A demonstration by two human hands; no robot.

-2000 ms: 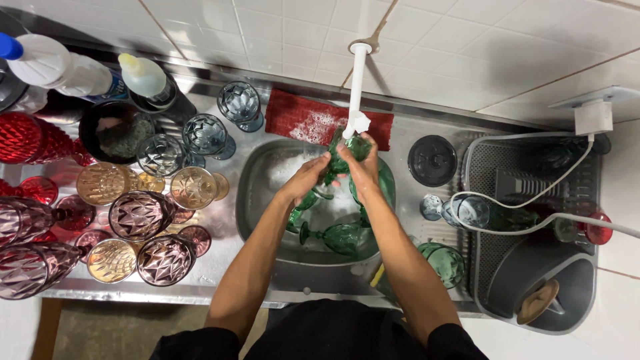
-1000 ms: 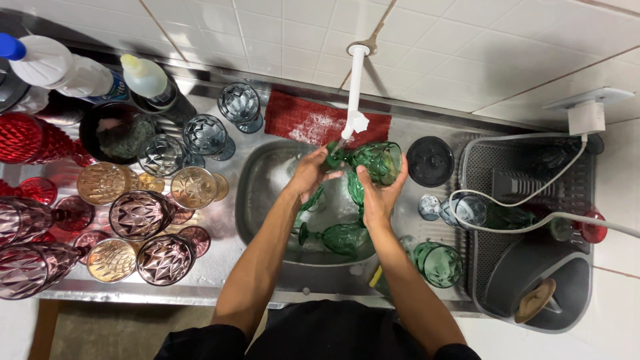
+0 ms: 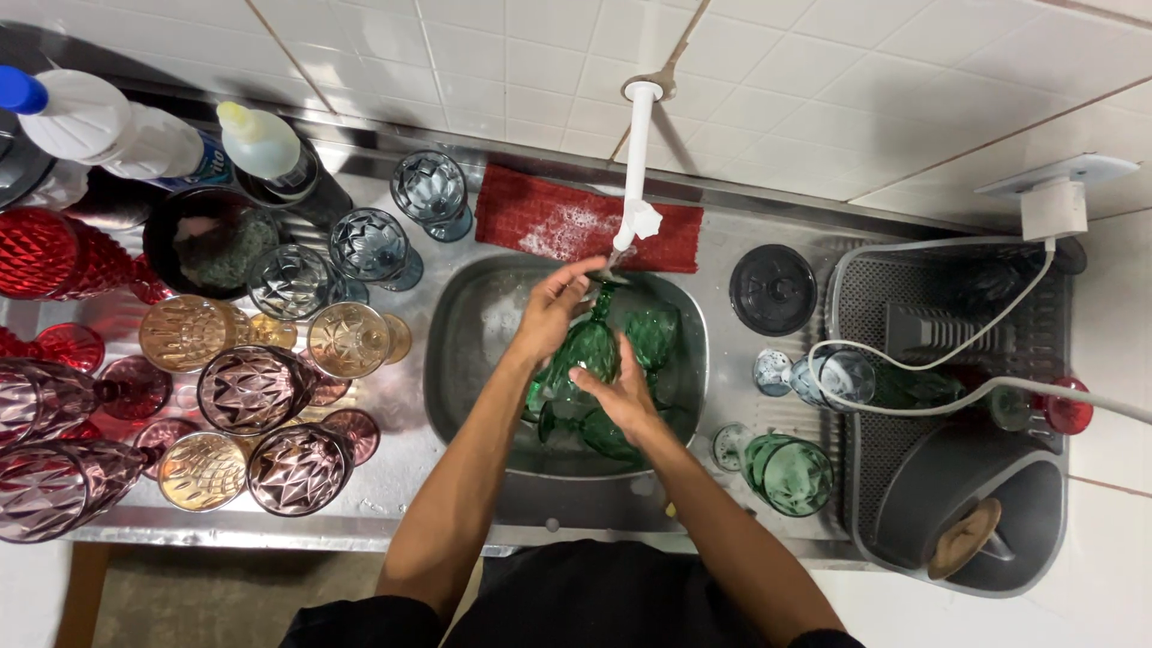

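Under the white faucet point(image 3: 636, 162), both hands hold a green glass goblet point(image 3: 589, 353) with its foot up near the spout and its bowl toward me. My left hand point(image 3: 551, 310) has its fingers at the foot and stem. My right hand point(image 3: 619, 389) supports the bowl from the right side. Water runs from the spout onto the foot. Below, a grey plastic basin point(image 3: 468, 450) in the sink holds water and more green goblets point(image 3: 652, 335), partly hidden by my hands and the held goblet.
Red, amber, purple and blue goblets point(image 3: 300, 468) crowd the left counter beside bottles point(image 3: 261, 144). A wet red cloth point(image 3: 513, 211) lies behind the basin. At right are a black lid point(image 3: 772, 290), a green goblet point(image 3: 788, 474), a bluish goblet point(image 3: 832, 376) and a grey dish rack point(image 3: 864, 504) with a cable over it.
The held goblet has turned from lying sideways, bowl to the right, to foot up at the spout with its bowl toward me. My right hand has moved left and toward me.
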